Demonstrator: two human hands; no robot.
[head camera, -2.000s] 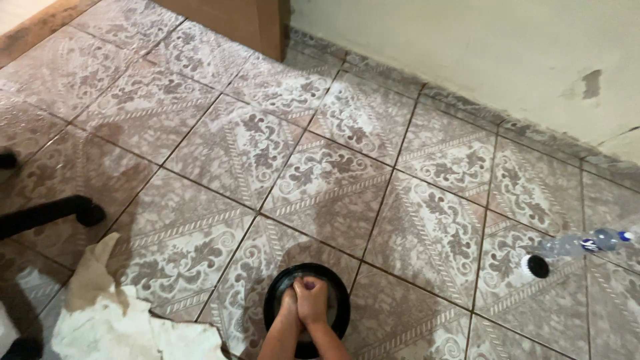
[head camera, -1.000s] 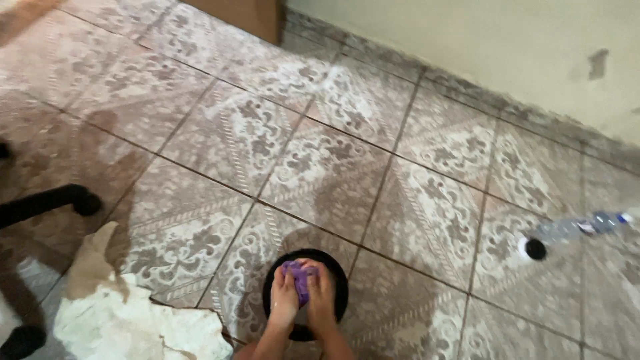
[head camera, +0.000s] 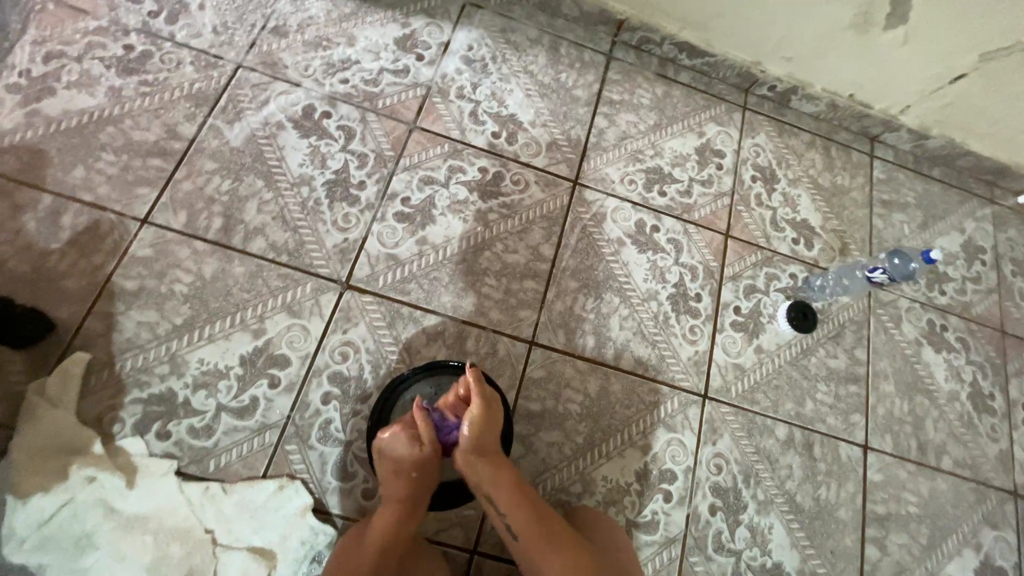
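Note:
A purple cloth (head camera: 445, 427) is bunched between my two hands, over a round black basin (head camera: 378, 400) that holds liquid. My left hand (head camera: 406, 453) grips the cloth from the left side, its thumb pointing up. From the right, my right hand (head camera: 478, 416) closes on the same cloth, with wet-looking skin. Part of the cloth is hidden by the fingers. The basin stands on the patterned tile floor (head camera: 624, 400), and my forearms cover its near edge.
A crumpled whitish cloth (head camera: 160, 512) lies on the floor at the lower left. To the right are a clear plastic bottle (head camera: 868, 274) with a blue cap and a small round brush (head camera: 798, 317) with white bristles. A pale wall (head camera: 832, 48) runs along the upper right.
The purple cloth, hidden two seconds ago, showed between my hands one second ago and is still held. My hands have changed their hold, thumbs now upward. The view has shifted.

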